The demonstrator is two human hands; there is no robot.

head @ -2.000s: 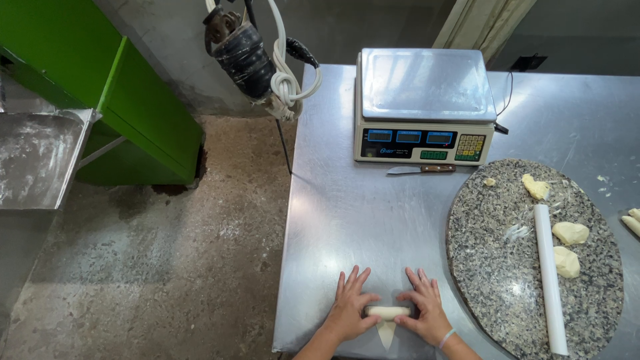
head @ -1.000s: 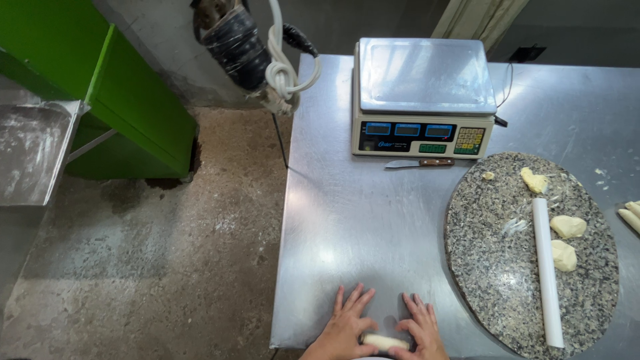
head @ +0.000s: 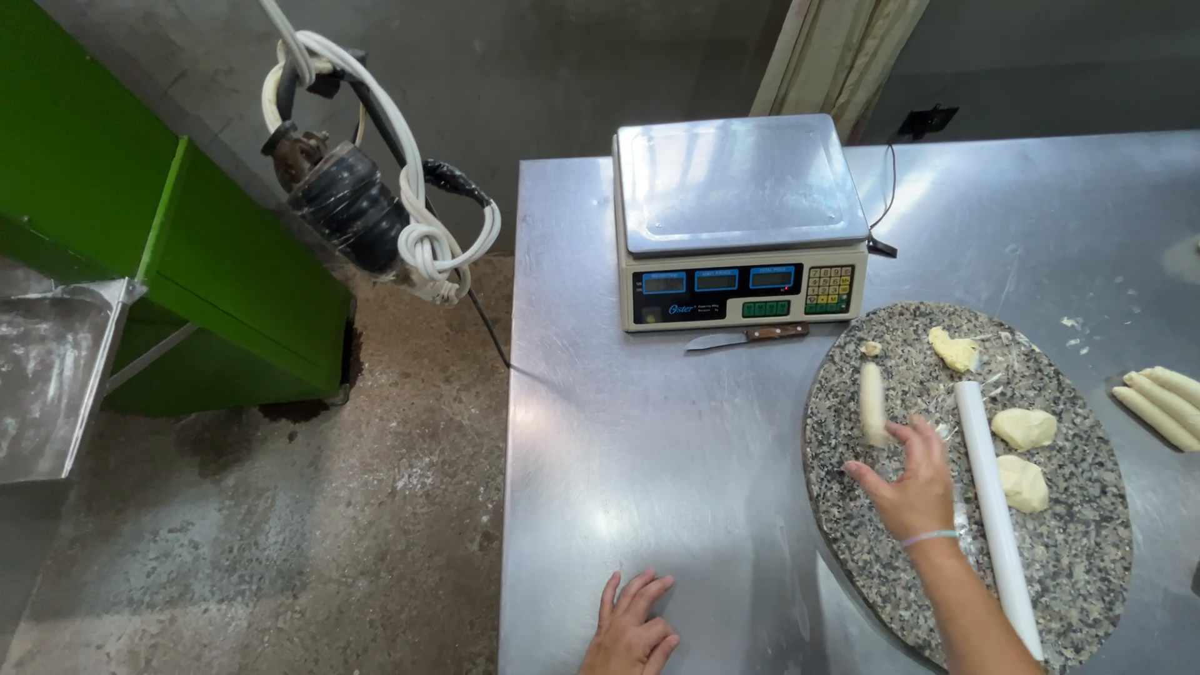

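Observation:
A rolled dough stick (head: 873, 405) lies on the left part of a round granite slab (head: 844, 516). Just below and right of it is my right hand (head: 912, 483), fingers spread, holding nothing; a band circles the wrist. My left hand (head: 633, 623) rests on the metal table near its front edge, fingers apart and empty. Right of my right hand a white rolling pin (head: 996, 516) lies across the slab. Beside the pin are two dough lumps, one (head: 1024, 428) above the other (head: 1022, 484). A yellowish piece (head: 953, 350) and a small scrap (head: 871, 348) lie near the slab's far edge.
A digital scale (head: 741, 225) stands on the metal table (head: 581, 422), with a wood-handled knife (head: 747, 337) before it. More dough rolls (head: 1162, 408) lie at the right. A black plug-like fitting with knotted white cable (head: 352, 206) hangs left, near a green metal cabinet (head: 234, 281).
The dough roll between my hands at the table's front is gone from there; a roll now lies on the slab. My right hand has moved right and forward over the slab.

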